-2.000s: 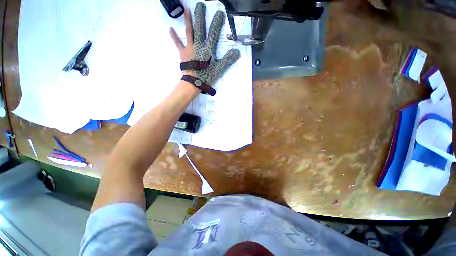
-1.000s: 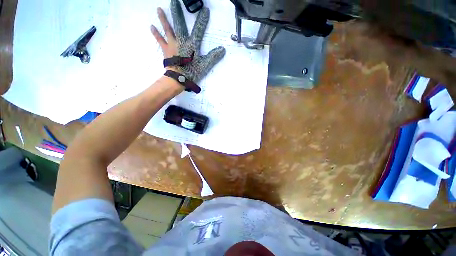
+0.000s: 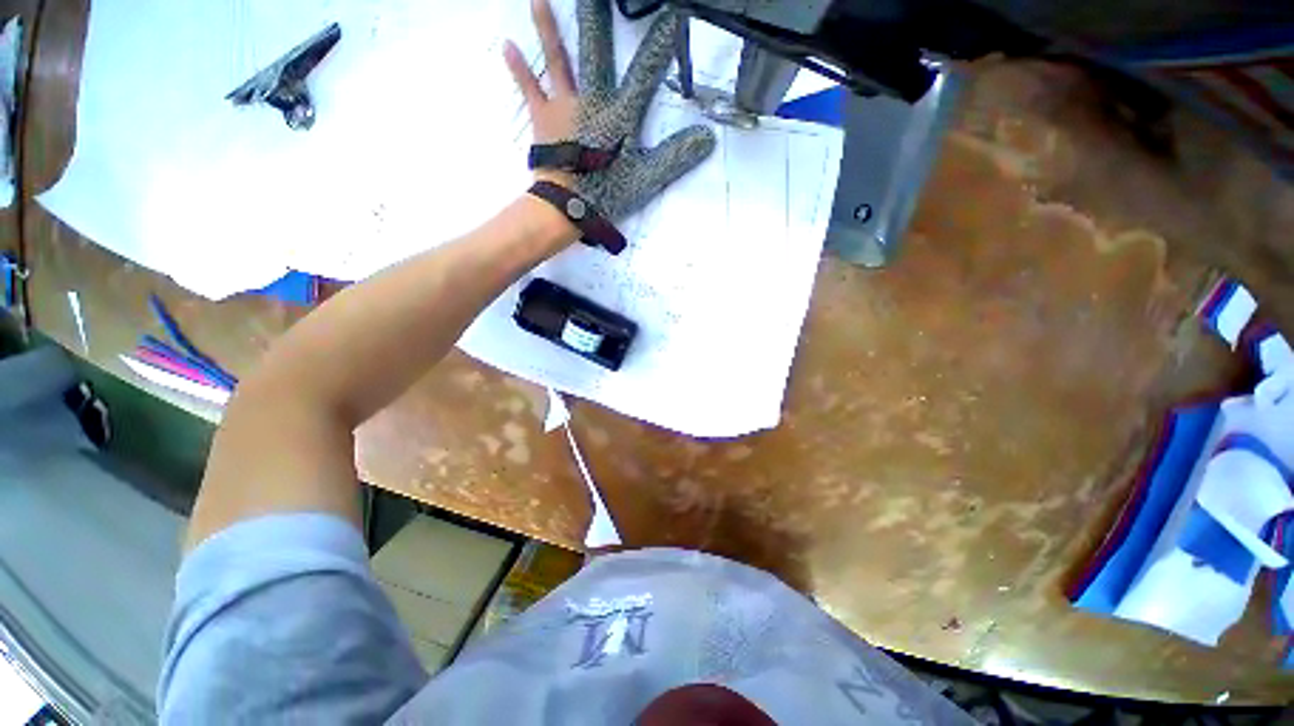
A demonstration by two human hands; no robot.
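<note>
My left hand [image 3: 603, 121], in a chain-mail glove with dark wrist straps, lies flat with spread fingers on the white paper marker [image 3: 710, 298]; two fingers are bare. The upper fingertips reach the top edge of the picture. The cutting machine [image 3: 887, 50] stands at the top right, its metal base plate [image 3: 901, 170] partly under the lay's edge. Blue fabric shows beside its foot. A black weight [image 3: 575, 324] with a pale label lies on the paper below my hand. My right hand is not in view.
A spring clamp [image 3: 291, 74] lies on the paper at the left. Thin offcuts [image 3: 178, 372] and a white sliver [image 3: 585, 475] lie by the near edge of the brown table [image 3: 965, 426]. Cut pieces [image 3: 1171, 525] with blue edges lie at the right.
The machine has moved into the lay's right edge, and blue fabric now shows there. The base plate is more covered. My left hand stays flat on the paper, further from the lower weight than at first.
</note>
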